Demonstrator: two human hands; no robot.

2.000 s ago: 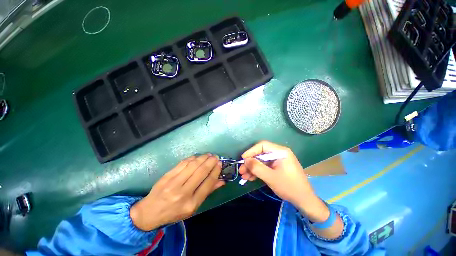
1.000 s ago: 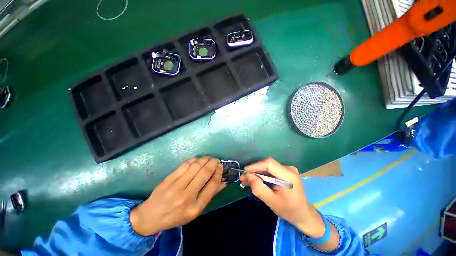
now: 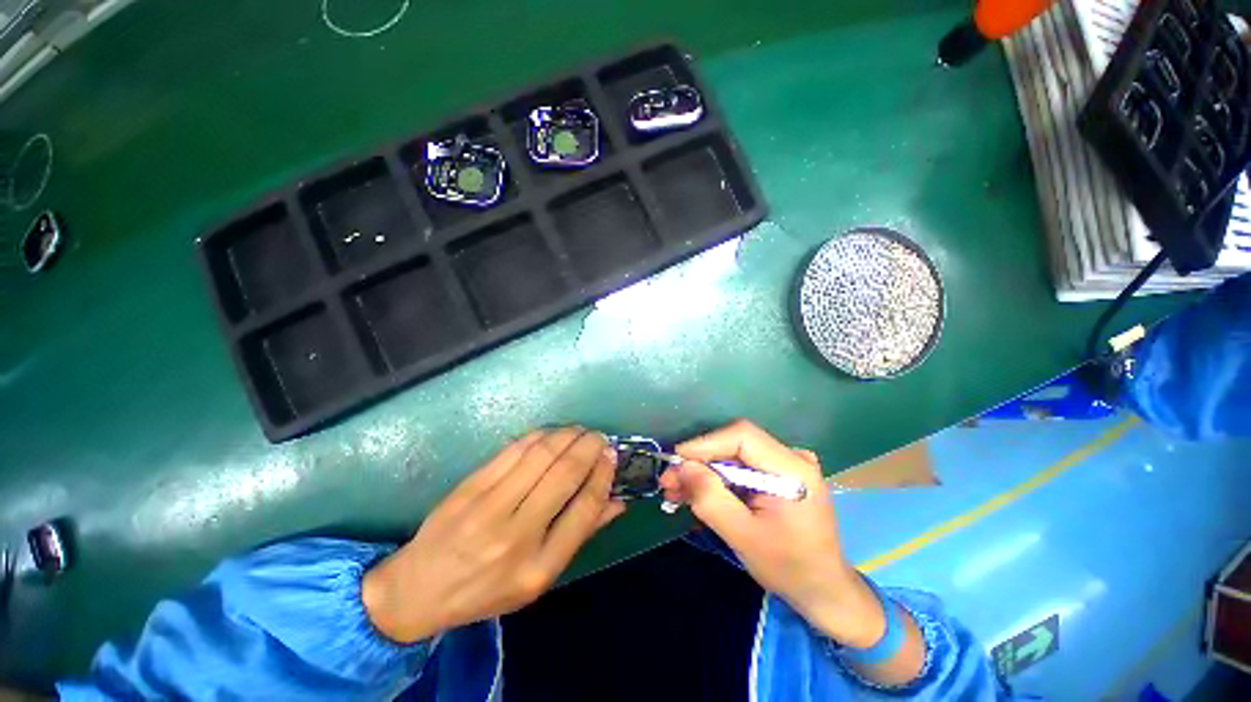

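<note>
A dark watch case with a shiny rim [image 3: 638, 469] lies on the green bench near its front edge. My left hand [image 3: 501, 528] holds its left side, with the fingers covering part of it. My right hand [image 3: 761, 514] holds silver tweezers [image 3: 755, 479] like a pencil, their tip over the inside of the case. Whether the tip grips a part is too small to tell. A small white piece [image 3: 670, 506] shows just below the right fingertips.
A black foam tray [image 3: 398, 258] holds three cases in its upper row. A round screw dish [image 3: 868, 303] stands right of it. An orange screwdriver [image 3: 1008, 17] hangs at the top right, near stacked white trays [image 3: 1063, 206] and a second black tray [image 3: 1166, 130]. Another person's blue sleeve [image 3: 1200, 364] is at right.
The orange screwdriver swung down into view over the right side, then back up. The tweezers' angle has shifted slightly over the case. My left hand stays on the case. A case at far left has shifted.
</note>
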